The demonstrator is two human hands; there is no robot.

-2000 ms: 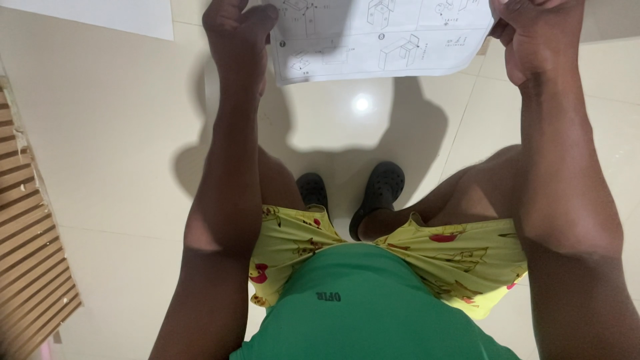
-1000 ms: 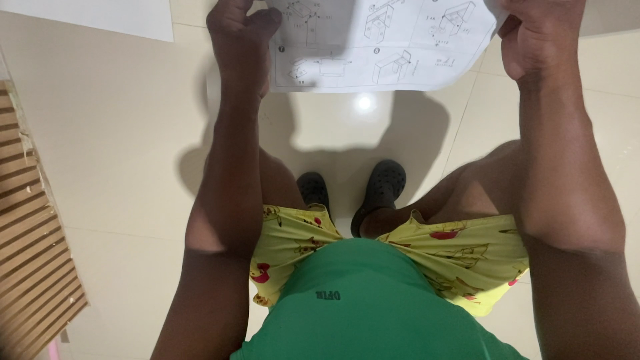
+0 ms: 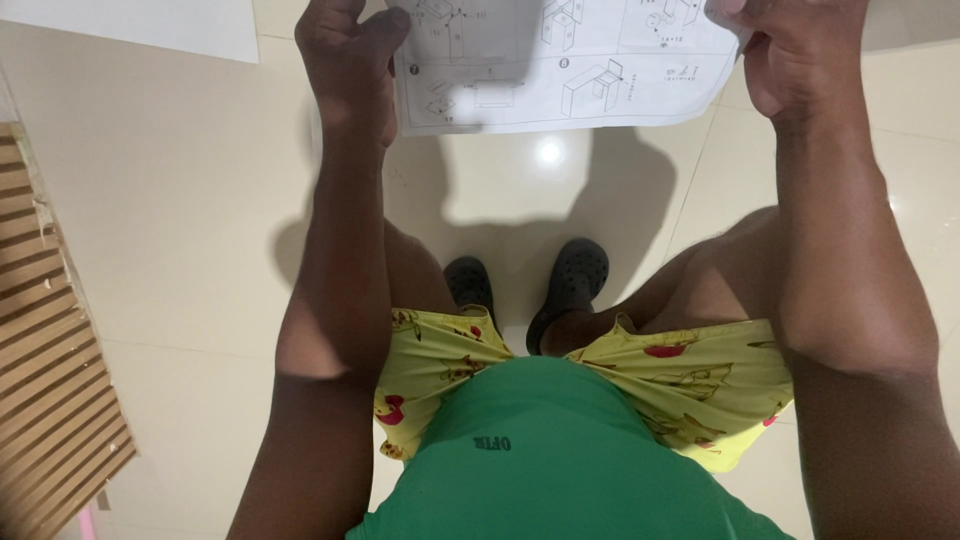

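Note:
A white printed instruction sheet (image 3: 525,97) with line drawings of furniture assembly spans the top of the view, its upper part cut off by the frame. My left hand (image 3: 349,67) grips its left edge, thumb over the paper. At the right edge, my right hand (image 3: 802,56) pinches the sheet, which curls a little there. Shadow falls across part of the drawings. The sheet is held above the floor, over my feet in dark clogs (image 3: 574,277).
Glossy cream floor tiles (image 3: 187,285) lie below. On the left is a slatted wooden panel (image 3: 56,337) with a rough edge. A white flat board or sheet (image 3: 135,26) shows at the top left, and a greyish flat surface (image 3: 911,22) at the top right.
The sheet has come slightly lower into view between my hands, so more of its drawings show. Both hands keep hold of it.

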